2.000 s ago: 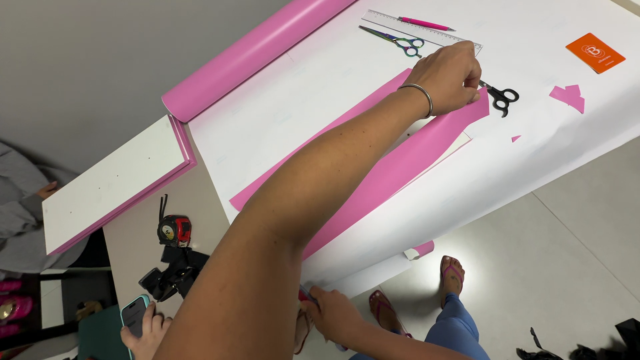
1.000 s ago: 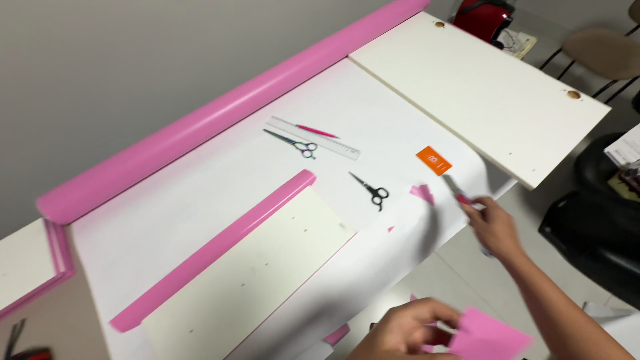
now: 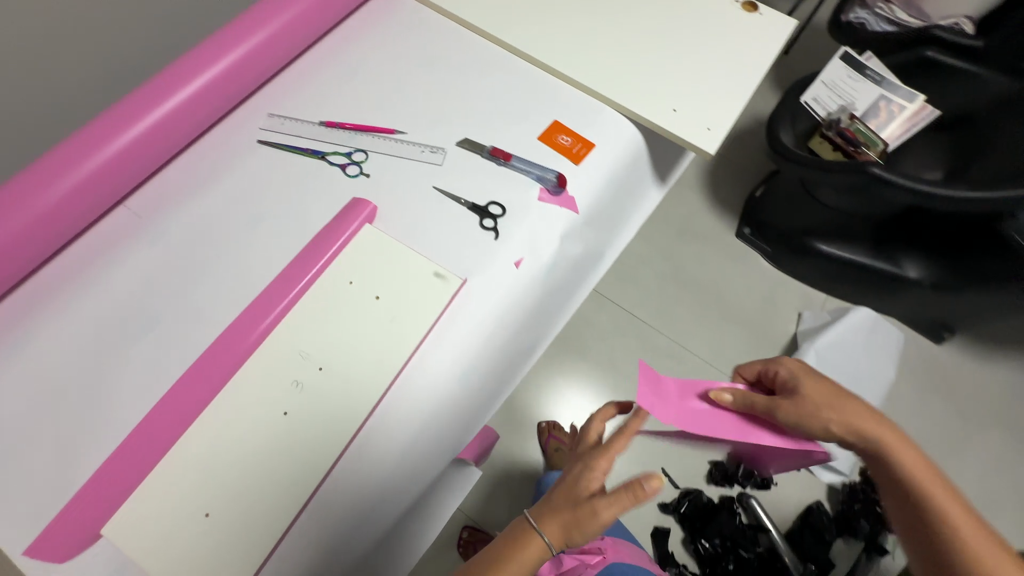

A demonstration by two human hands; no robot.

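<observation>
My right hand [image 3: 792,400] pinches a cut piece of pink vinyl sheet [image 3: 704,408], thumb on top, beyond the table edge. My left hand [image 3: 592,480], with a bracelet, has its fingers spread at the sheet's left corner. On the white paper lie a box cutter [image 3: 516,164], black scissors [image 3: 476,212], iridescent scissors [image 3: 316,156], a clear ruler [image 3: 360,142], a pink pen [image 3: 360,126] and an orange card [image 3: 566,142]. A white board [image 3: 296,400] with small holes rests there, pink vinyl [image 3: 216,360] curling up along its far long side.
A big pink vinyl roll [image 3: 160,120] lies along the back. Another white board [image 3: 624,56] is at the upper right. Beside the table are a black basin chair [image 3: 848,232] holding papers, black scraps [image 3: 712,520] and white backing paper [image 3: 856,352]. Pink scraps [image 3: 560,200] lie near the cutter.
The box cutter, in my right hand a second ago, now lies on the paper. My right hand has taken hold of the pink piece that my left hand held, and the left hand's fingers have spread.
</observation>
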